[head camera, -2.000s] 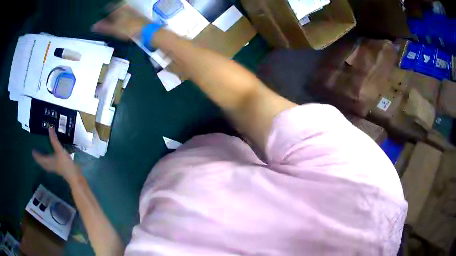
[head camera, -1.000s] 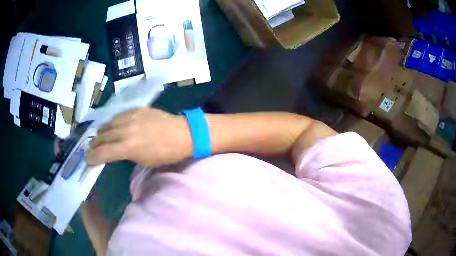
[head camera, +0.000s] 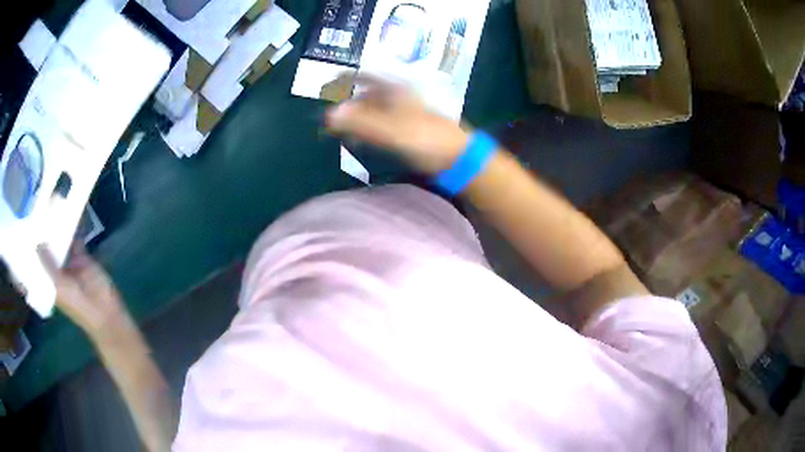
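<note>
My left hand (head camera: 81, 290) grips the lower end of a white flat carton (head camera: 79, 97) with a blue-purple product picture, held up at the far left. The carton covers some of the fingers. My right hand (head camera: 393, 119), with a blue wristband, is blurred at the near edge of another flat carton (head camera: 408, 33) on the green bench (head camera: 238, 177). I cannot tell whether it touches or grips that carton. More fanned flat cartons (head camera: 256, 44) lie between them at the top, partly behind the held one.
A small open brown carton (head camera: 569, 71) with a stack of printed white leaflets (head camera: 622, 35) stands at the top right. Larger brown cartons (head camera: 675, 229) and blue packages (head camera: 777, 252) are piled at the right. Paper scraps (head camera: 353, 166) lie on the bench.
My right hand has left the carton at the left and moved up and right to the flat carton there. My left hand now holds the other carton higher up. The view has shifted.
</note>
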